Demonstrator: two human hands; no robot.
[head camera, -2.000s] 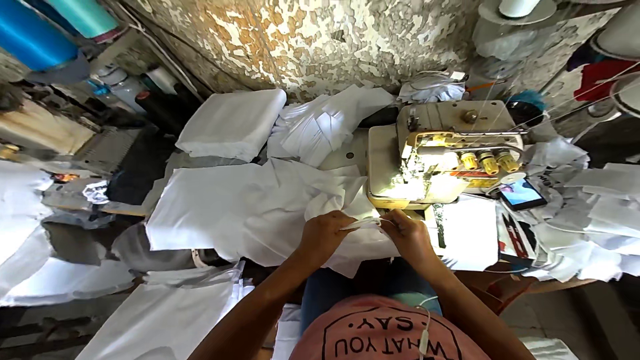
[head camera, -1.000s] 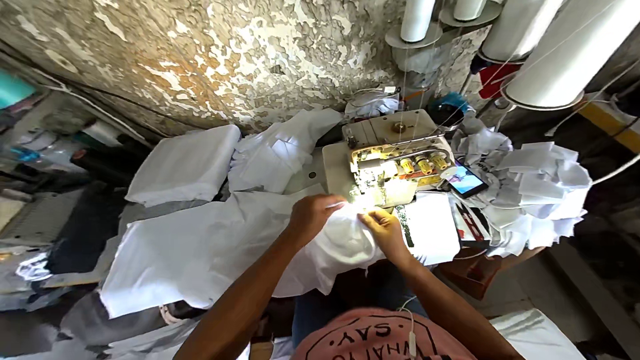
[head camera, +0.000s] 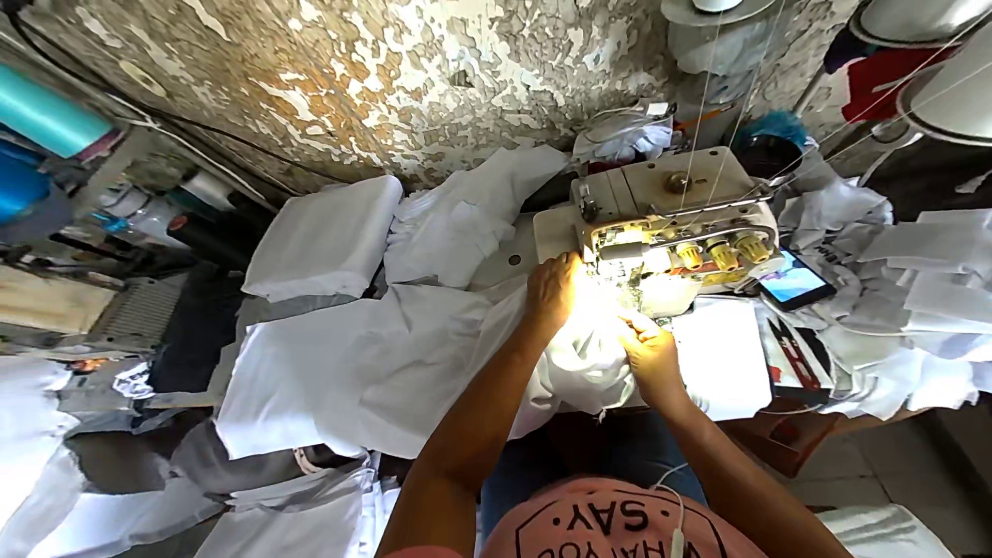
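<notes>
An overlock sewing machine (head camera: 674, 194) stands on the table, its lamp lighting the needle area brightly. White fabric (head camera: 372, 349) stretches from the table's left part to the front of the machine. My left hand (head camera: 552, 293) lies on this fabric beside the machine's left front, fingers bent over the cloth. My right hand (head camera: 651, 356) pinches the fabric's edge just before the presser foot, with cloth gathered between the hands. Glare hides the needle and the exact edge of the cloth.
A folded white fabric stack (head camera: 325, 232) and a loose white pile (head camera: 465, 225) lie behind. At the right are a lit smartphone (head camera: 794, 279), red-handled thread snips (head camera: 794, 355) and white fabric scraps (head camera: 945, 287). Thread cones (head camera: 949, 101) hang above; a peeling wall (head camera: 465, 85) stands behind.
My left hand has moved up to the machine's left front, farther from my right hand than before. The right hand stays on the cloth near the presser foot. The view has shifted.
</notes>
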